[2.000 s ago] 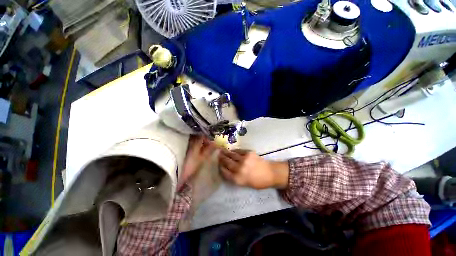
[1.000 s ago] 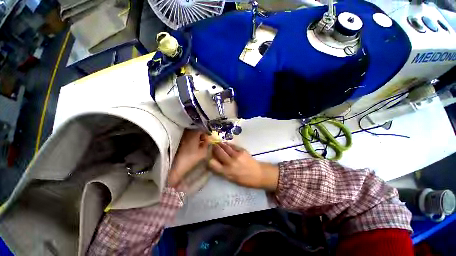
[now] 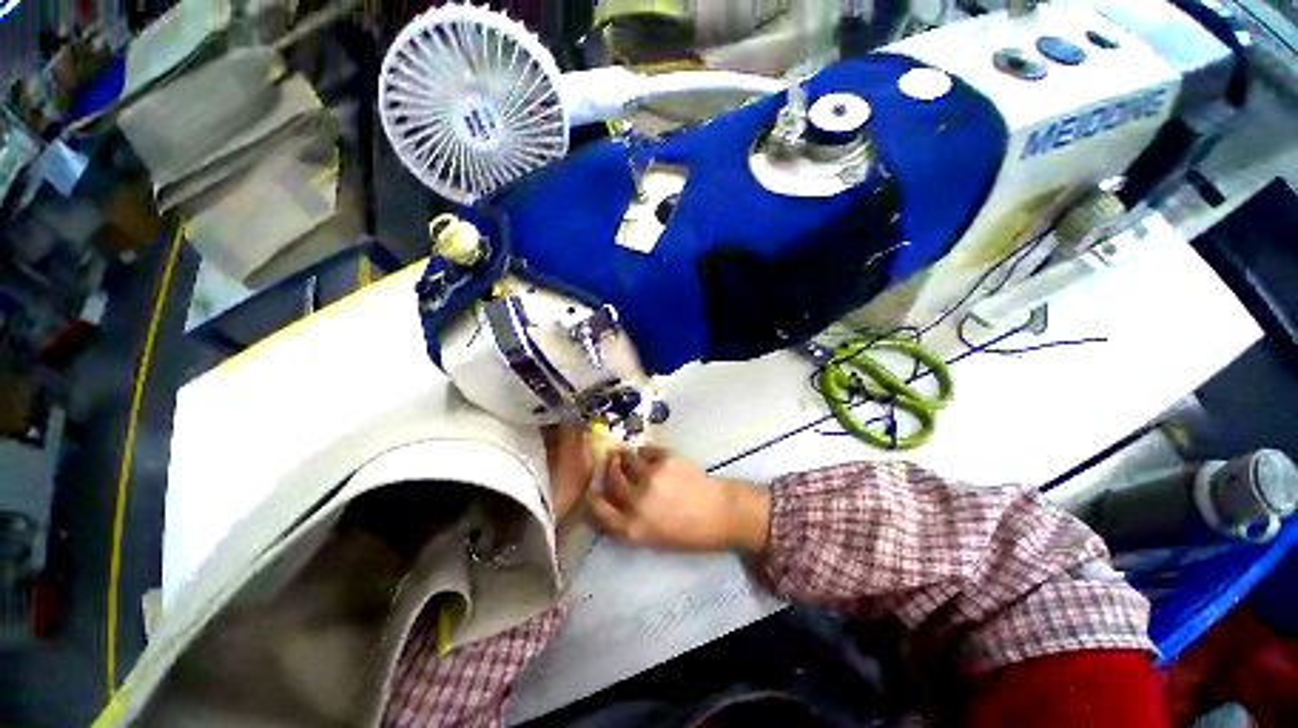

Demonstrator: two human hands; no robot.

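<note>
A large beige bag panel (image 3: pixel 320 597) is curled into an open tube at the left, over my left forearm. The white head of the sewing machine (image 3: pixel 498 356) stands above my hands, with the presser foot (image 3: pixel 621 413) near my fingertips. My left hand (image 3: pixel 570 467) is partly hidden by the panel and the machine head; its fingertips are at the yellow-edged cloth under the presser foot. My right hand (image 3: pixel 662 501) has its fingers bent together at the same spot, pinching the cloth edge. Green-handled scissors (image 3: pixel 885 391) lie right of the needle.
A white fan (image 3: pixel 474 107) stands behind the blue-covered machine body. Dark cord (image 3: pixel 1046 343) lies around the scissors and across the white table (image 3: pixel 313 349). Beige pieces (image 3: pixel 235 157) are piled at the upper left. A grey cylindrical object (image 3: pixel 1246 495) is at the right edge.
The view has shifted, showing more of the fan and machine. The panel's opening now looks narrower and covers more of my left forearm. Both hands stay by the presser foot.
</note>
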